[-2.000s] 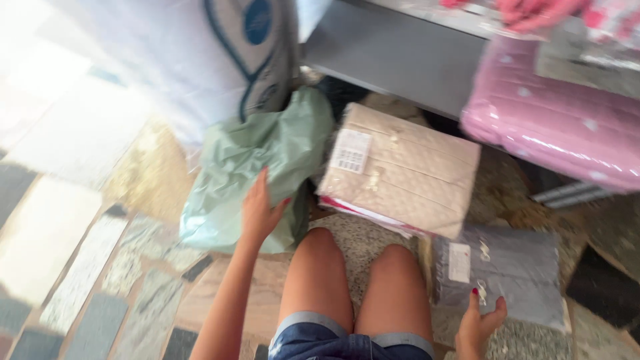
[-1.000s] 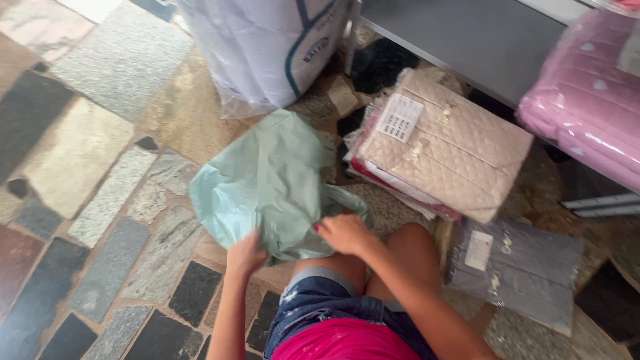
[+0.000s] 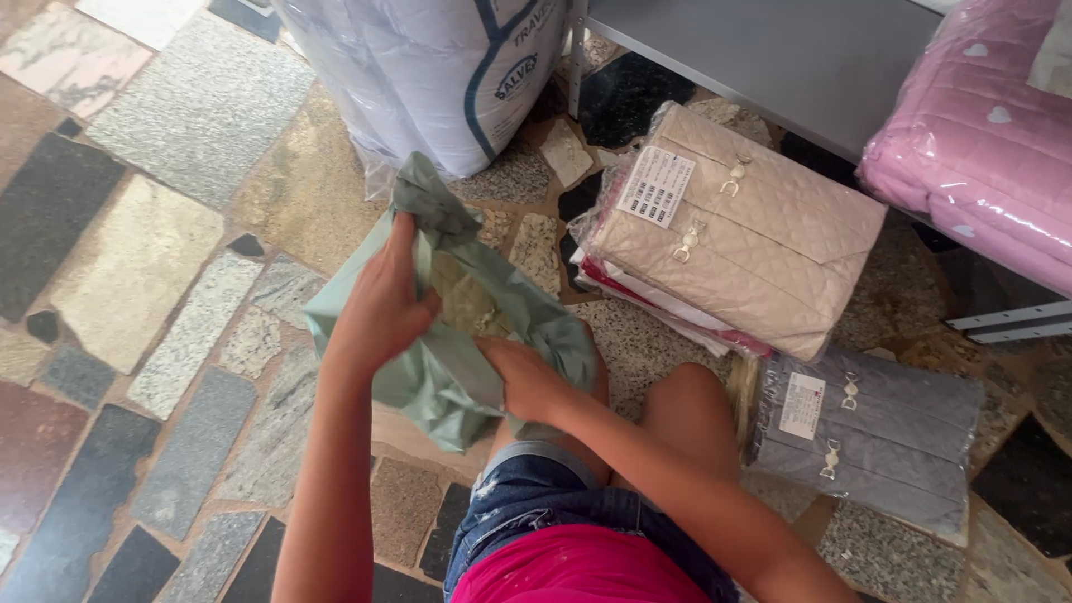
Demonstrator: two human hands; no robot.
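A green plastic bag (image 3: 444,368) stands open in front of my knees, with a quilted beige-green packet (image 3: 469,297) showing inside its mouth. My left hand (image 3: 381,293) is at the bag's left rim, its fingers partly hidden by the plastic. At the near right edge of the mouth, my right hand (image 3: 528,381) grips the plastic, its fingertips out of sight in the opening. Right of the bag lies a stack topped by a beige quilted textile in clear wrap (image 3: 754,226), with a white label and metal buckles. A grey wrapped textile (image 3: 879,435) lies nearer me on the right.
A large white bedding pack (image 3: 427,75) in clear plastic stands beyond the bag. A grey metal shelf (image 3: 754,50) runs along the upper right, with a pink wrapped quilt (image 3: 988,142) at its right end. Irregular stone tiles (image 3: 197,318) pave the floor.
My right hand has moved from beside the grey packet to the bag. The bag's mouth is now spread, and the quilted packet shows inside. My left hand has moved up to the far left rim.
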